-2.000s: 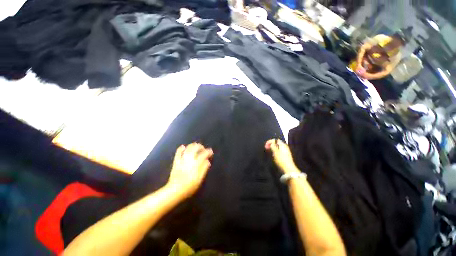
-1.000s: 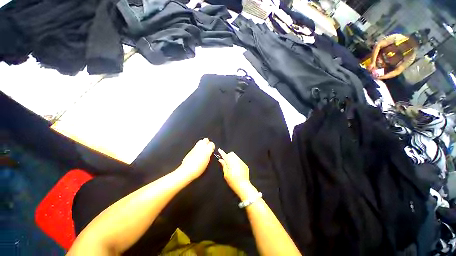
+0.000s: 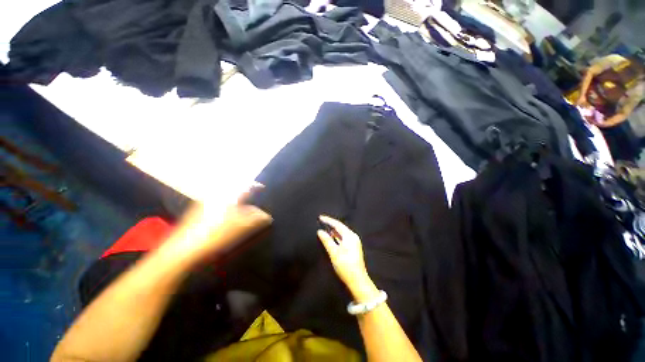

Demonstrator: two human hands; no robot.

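A black suit jacket lies on the white table, collar away from me, with a hanger hook at its collar. My left hand is motion-blurred at the jacket's left edge; whether its fingers hold cloth cannot be told. My right hand is over the jacket front with a small dark tool, perhaps thread snips, between thumb and fingers. The tool is mostly hidden by the hand.
A pile of black hung jackets lies at right. Grey garments lie beyond, a black garment heap at far left. The white table has a yellowish edge. A red seat is at lower left. A person is at upper right.
My hands were close together over the jacket front; my left hand has moved away to the left, and my right hand stays over the front. The view has shifted left.
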